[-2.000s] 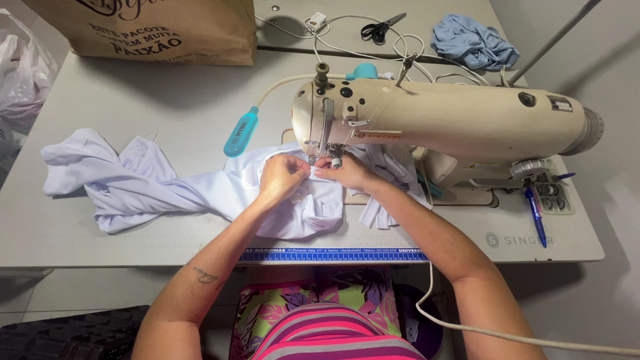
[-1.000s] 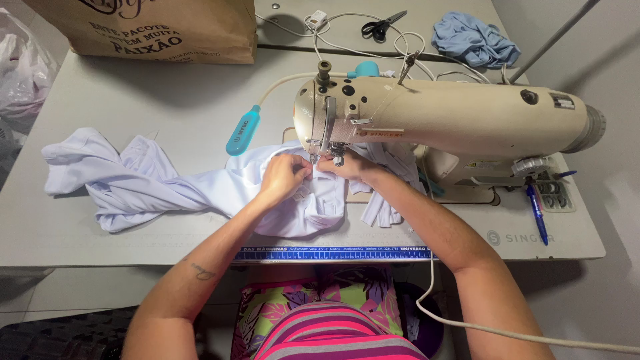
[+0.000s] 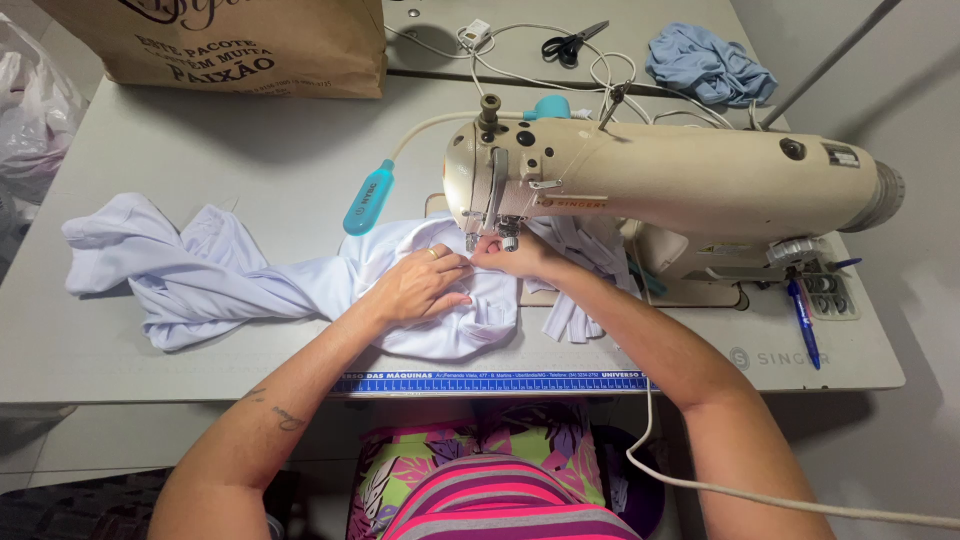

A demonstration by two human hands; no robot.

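A white fabric garment (image 3: 292, 289) lies bunched and twisted from the table's left part to the needle area of a cream Singer sewing machine (image 3: 675, 172). My left hand (image 3: 427, 281) rests on the garment, fingers spread over its folds, left of the presser foot (image 3: 472, 240). Close beside the foot, my right hand (image 3: 514, 255) pinches the fabric between thumb and fingers, partly hidden by the machine head. White fabric strips (image 3: 574, 315) lie under and behind my right wrist. The needle tip and the seam are hidden.
A turquoise lamp (image 3: 369, 199) lies left of the machine head. A brown paper bag (image 3: 247, 52) stands at the back left. Black-handled scissors (image 3: 570, 46), cables and a blue cloth (image 3: 709, 64) lie behind. A blue pen (image 3: 804, 326) and bobbin box (image 3: 831, 296) sit right; a blue ruler strip (image 3: 487, 383) edges the front.
My left hand has opened out from its closed grip near the foot and now lies flatter on the garment, slightly nearer the front. My right hand stays by the presser foot.
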